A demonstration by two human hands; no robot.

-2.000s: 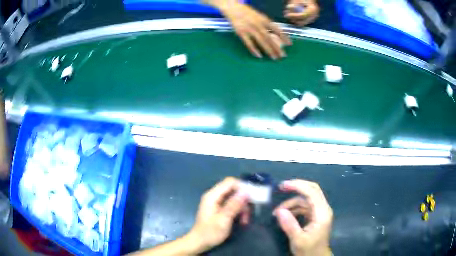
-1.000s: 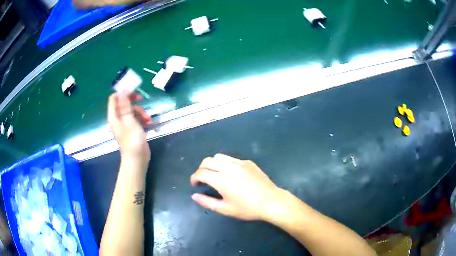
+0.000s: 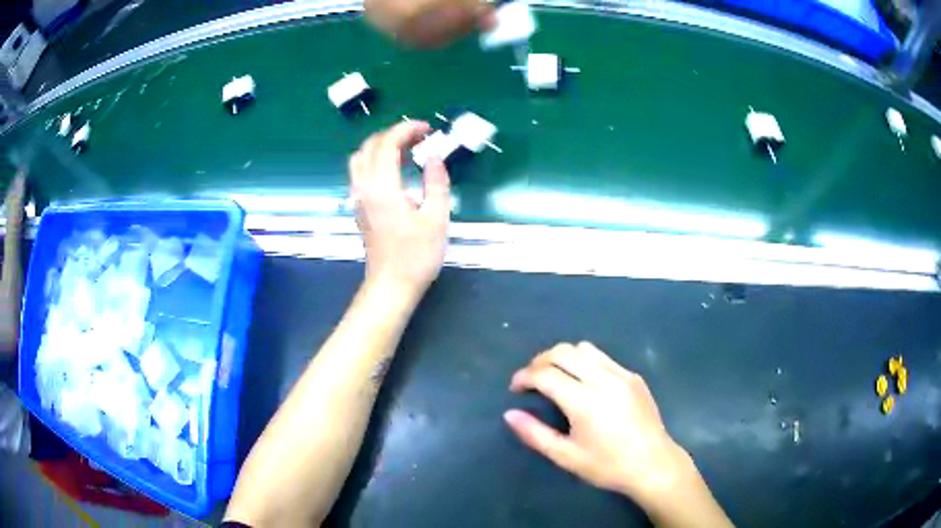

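Observation:
My left hand [image 3: 397,211] reaches over the near rail onto the green conveyor belt. Its thumb and fingertips are on two sides of a white unit [image 3: 434,151], which still lies on the belt. A second white unit with a black end [image 3: 474,132] lies against it on the right, with thin stems sticking out. My right hand [image 3: 593,418] is low over the dark bench, fingers curled apart, with nothing seen in it.
Other spaced units [image 3: 350,91] lie on the green belt [image 3: 640,144]. Another person's hand [image 3: 428,19] is at the top edge by a blurred white unit. A blue bin [image 3: 235,299] of clear covers is at left. Yellow parts [image 3: 893,384] lie on the bench at right.
My left hand has let go of the unit it held over the belt and moved right to the paired units. My right hand stays over the bench. The view has turned left.

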